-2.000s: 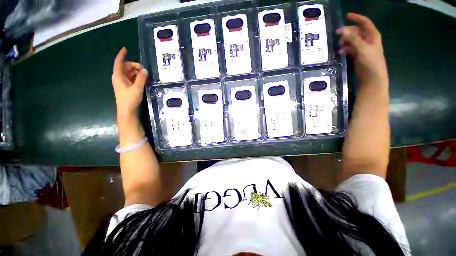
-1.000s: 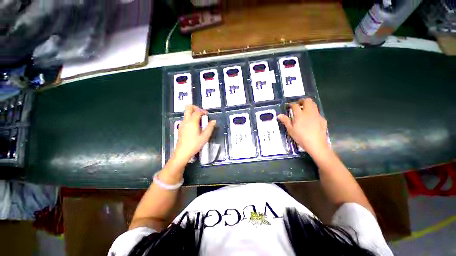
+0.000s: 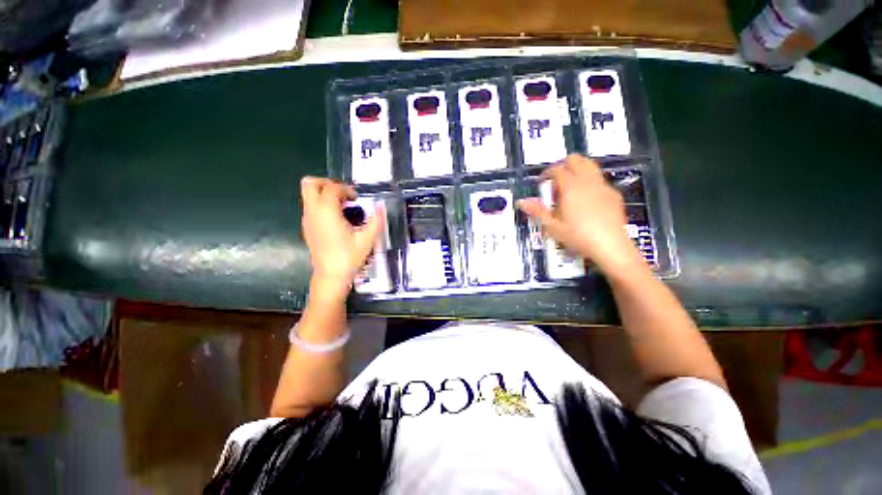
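Observation:
The clear tray point(image 3: 667, 222) lies on the green mat with phones in two rows. The back row phones show white backs, such as the middle one point(image 3: 482, 131). In the front row, the second phone point(image 3: 426, 242) and the rightmost one point(image 3: 640, 227) show dark screens and keys; the middle one point(image 3: 498, 237) shows its white back. My left hand point(image 3: 334, 232) pinches the top of the leftmost front phone point(image 3: 375, 261). My right hand point(image 3: 585, 208) pinches the fourth front phone point(image 3: 563, 263) and covers much of it.
A brown board point(image 3: 571, 24) lies behind the tray. A bottle point(image 3: 788, 34) stands at the back right. A white board point(image 3: 218, 39) under clear plastic point(image 3: 145, 21) lies at the back left. Another tray with dark phones point(image 3: 27, 184) is at the far left edge.
The second and rightmost front phones now show their key sides. My left hand has moved left from the second phone to the leftmost; my right hand from the rightmost to the fourth.

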